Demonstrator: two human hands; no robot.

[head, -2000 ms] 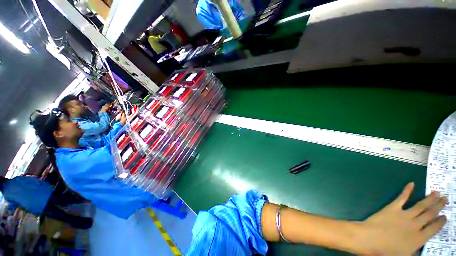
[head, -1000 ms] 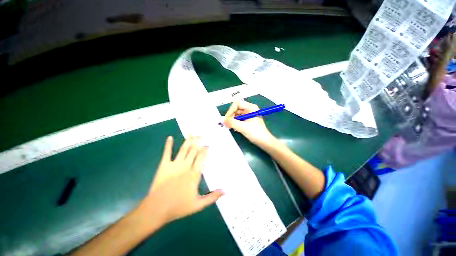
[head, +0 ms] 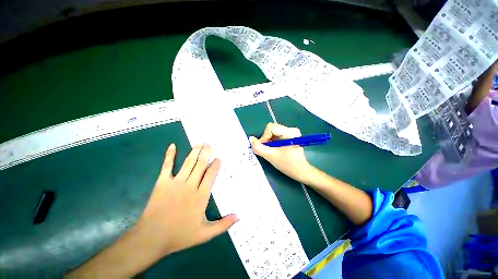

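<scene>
The white label strip (head: 248, 193) lies on the green surface, runs away from me, loops over and curls back to the right, where it rises at the upper right. My left hand (head: 183, 201) lies flat with fingers spread, its fingertips and thumb tip on the strip's left part. My right hand (head: 284, 152) holds a blue pen (head: 306, 140) with its tip at the strip's right edge. The middle of the strip is overexposed, so its print there is hard to see.
A small black cylinder (head: 43, 207) lies at the left. A white edge strip (head: 131, 122) crosses the green surface, passing under the labels. Small white scraps (head: 308, 42) lie beyond the loop. A person in pink (head: 480, 141) and a clear component tray (head: 454, 126) are at the right.
The view has swung from the stacked trays to the label strip. In the last second both hands stay at the strip, and the pen tip has moved slightly nearer along its right edge.
</scene>
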